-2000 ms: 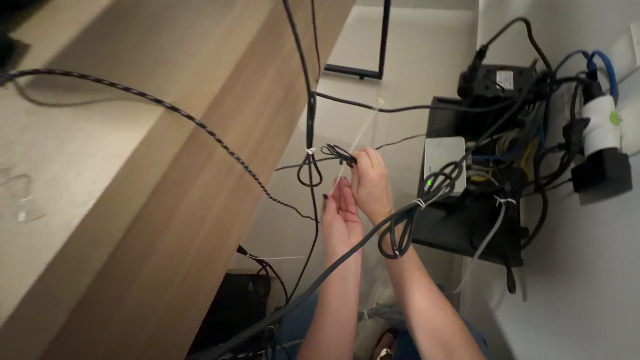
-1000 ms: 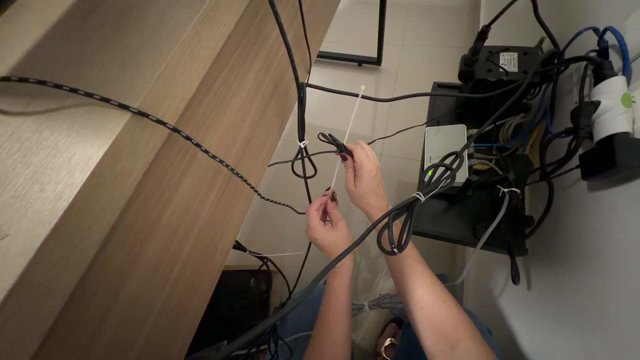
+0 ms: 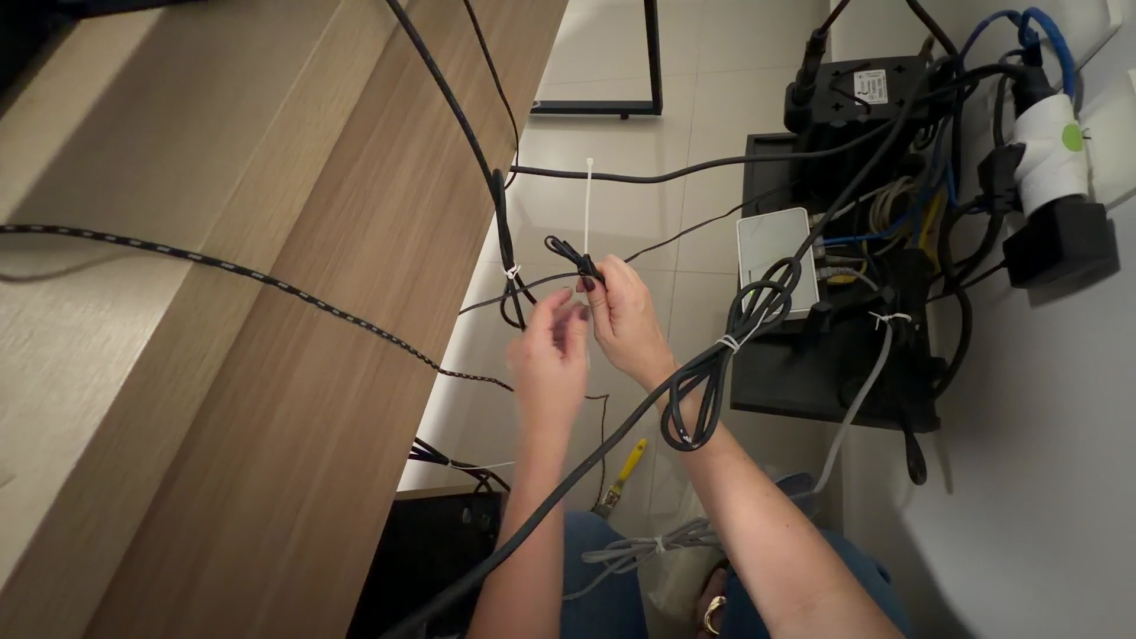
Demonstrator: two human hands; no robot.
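Note:
My right hand (image 3: 628,321) pinches a small folded bundle of thin black cable (image 3: 568,253) between thumb and fingers. A white zip tie (image 3: 588,204) stands up from that bundle, its head at the far end. Just left of it, my left hand (image 3: 552,342) is slightly blurred, fingers curled and apart, with nothing seen between them. Beyond my left hand hangs a looped black cable (image 3: 508,297) bound with a white tie. A thicker black cable coil (image 3: 697,399), also tied in white, passes over my right forearm.
A wooden desk (image 3: 293,355) fills the left. At right, a black shelf (image 3: 763,382) carries a white network box (image 3: 772,257), a black power unit (image 3: 874,89) and tangled cables. Plug adapters (image 3: 1052,151) sit on the wall. A yellow-handled brush (image 3: 632,461) lies on the floor.
My left hand was lower with its fingertips together near the zip tie's lower end; it has moved up beside the right hand and its fingers have parted. The right hand still holds the bundle.

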